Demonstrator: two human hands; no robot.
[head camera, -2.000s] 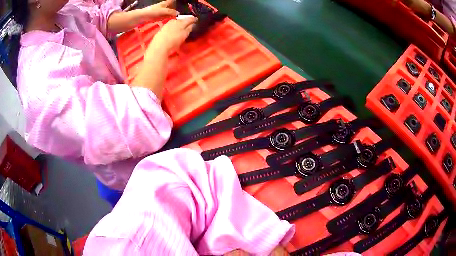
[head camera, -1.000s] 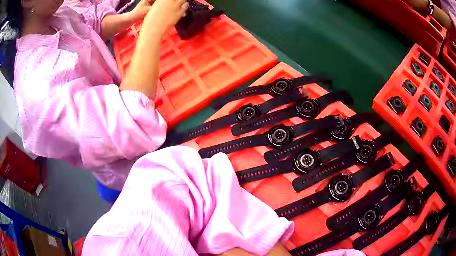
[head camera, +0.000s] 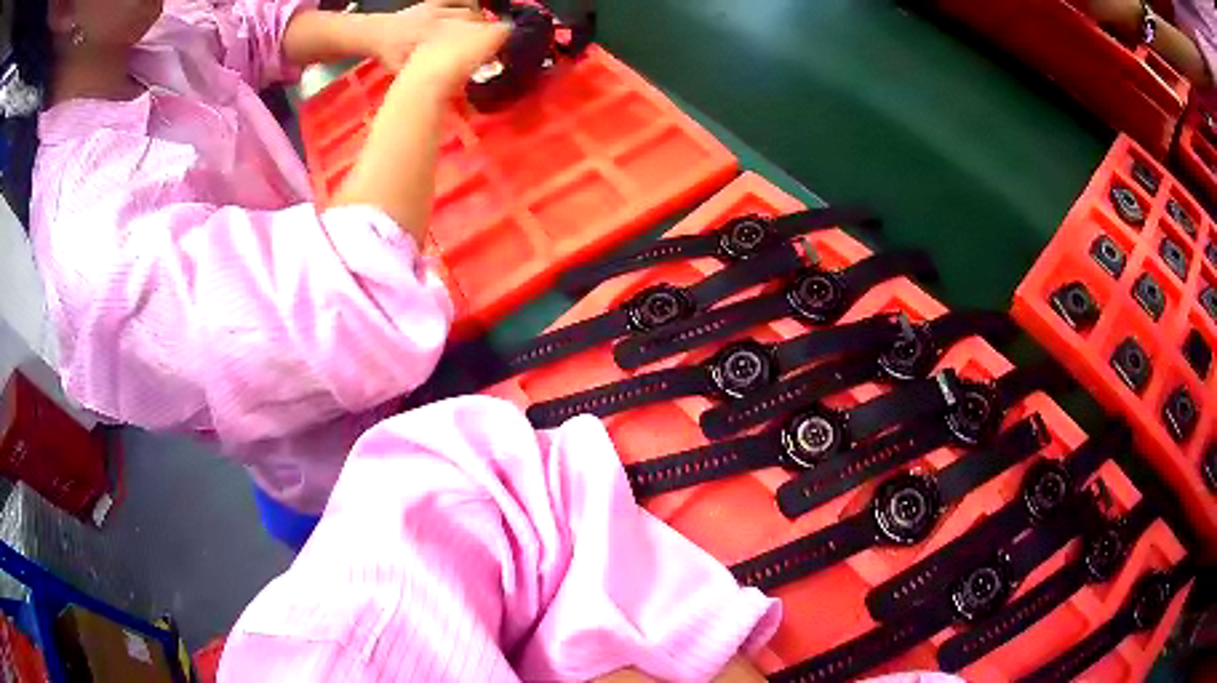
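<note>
Several black smartwatches (head camera: 813, 438) lie face down in rows in a red-orange tray (head camera: 707, 518) in front of me. Their ringed case backs show and their straps are spread flat, some overlapping. My pink striped left sleeve covers the tray's near left side. Only a sliver of bare forearm shows under it at the bottom edge; my left hand is cut off. A little pink cloth shows at the bottom edge further right, and my right hand is out of the picture.
A neighbour in a pink smock works at the left over a red pocketed tray (head camera: 534, 220), hands at a black bundle (head camera: 521, 60). Another red tray (head camera: 1054, 287) with small dark watch cases lies right on the green bench (head camera: 854, 120). Another person's arm shows top right.
The neighbour's hands have shifted at the black bundle. The right-hand tray of cases has slid slightly right and down in view. The watches in front of me have not moved.
</note>
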